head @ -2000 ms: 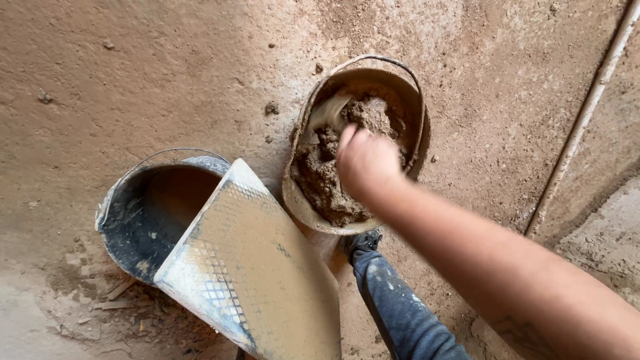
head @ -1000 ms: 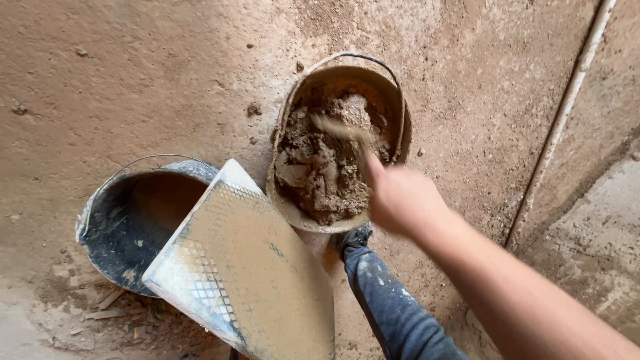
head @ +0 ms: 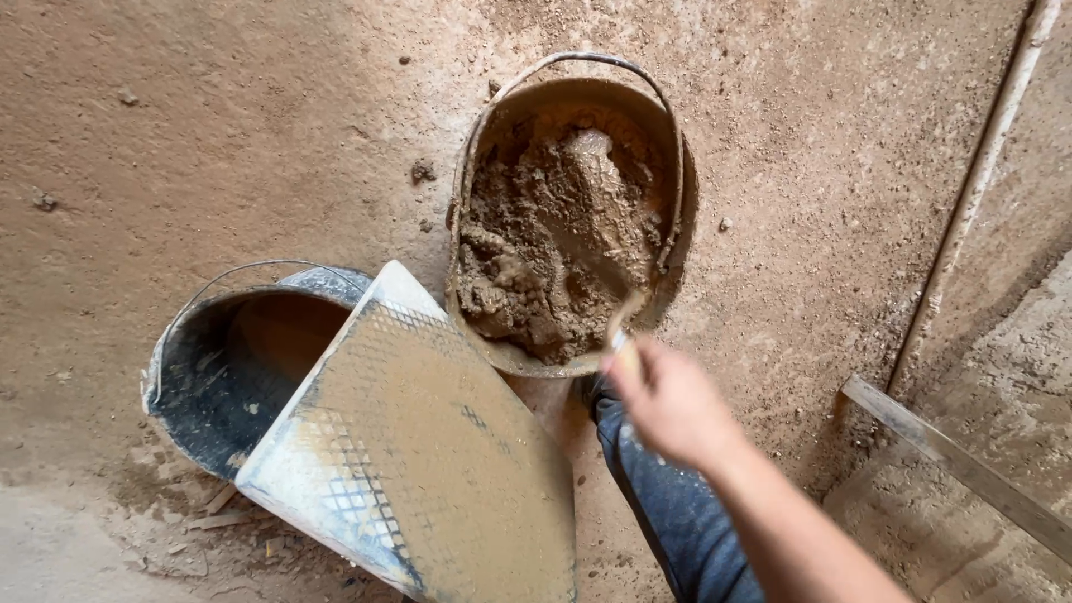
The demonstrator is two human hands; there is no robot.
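Observation:
My right hand (head: 670,402), slightly blurred, grips the handle of a trowel (head: 624,339) at the lower right rim of a bucket (head: 578,368). The trowel's blade is mostly hidden or blurred against the mortar. Thick wet brown mortar (head: 553,251) fills much of this bucket, heaped and lumpy, and its wire handle (head: 586,57) stands up over the far rim. Left of it lies a rectangular board with a grid-patterned face (head: 435,435), largely coated in brown mortar. My left hand is out of the frame.
A dark bucket (head: 209,402) with brownish liquid stands at the left, partly covered by the board. My jeans-clad leg (head: 670,511) is below the mortar bucket. A pipe (head: 971,201) runs along the right, with a long straight bar (head: 955,461) near its lower end.
My right hand and the trowel have moved from over the middle of the mortar toward the bucket's near, lower right rim. The long bar at the right has come into view.

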